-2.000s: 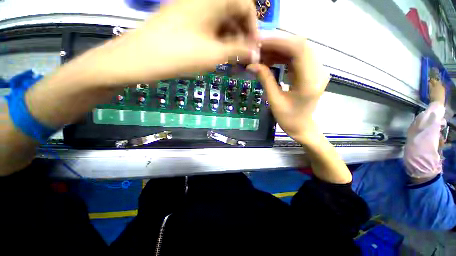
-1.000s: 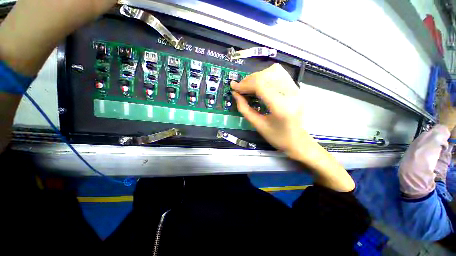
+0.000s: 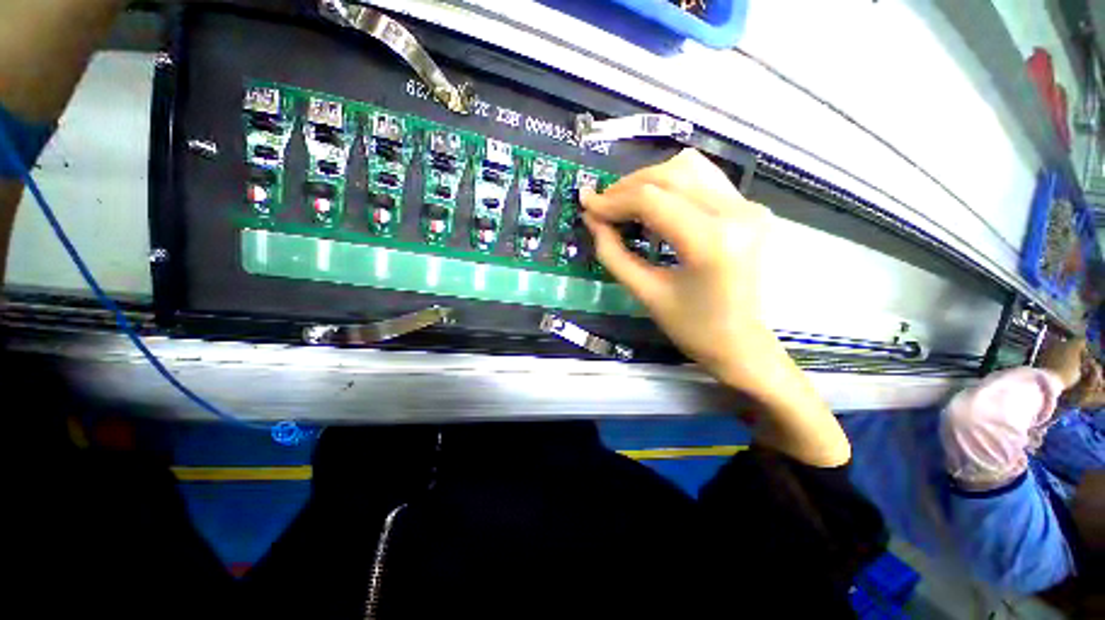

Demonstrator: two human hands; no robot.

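The green PCB panel (image 3: 400, 260) lies in a black pallet (image 3: 212, 260) in front of me. Its narrow boards carry rows of small black, white and silver parts. My right hand (image 3: 703, 254) is over the panel's right part, thumb and index fingertips together at a board near the right end. Whether a small part is between them is hidden. The hand covers the boards at the far right. Of my left hand (image 3: 55, 49), only the wrist area shows at the top left; its fingers are outside the picture. A blue strap is on that wrist.
Metal clips (image 3: 394, 325) lie along the pallet's edges. A silver rail (image 3: 485, 390) runs along the near side. A blue parts bin (image 3: 725, 27) is at the top edge. A thin blue cord (image 3: 115, 309) hangs at left. Another person's pink sleeve (image 3: 1000, 424) and blue bin (image 3: 1035, 236) are at right.
My hands have separated since the oldest frame. My left hand has moved up and left, mostly out of view. My right hand has come down to the boards and stays there, its fingertips at the same board.
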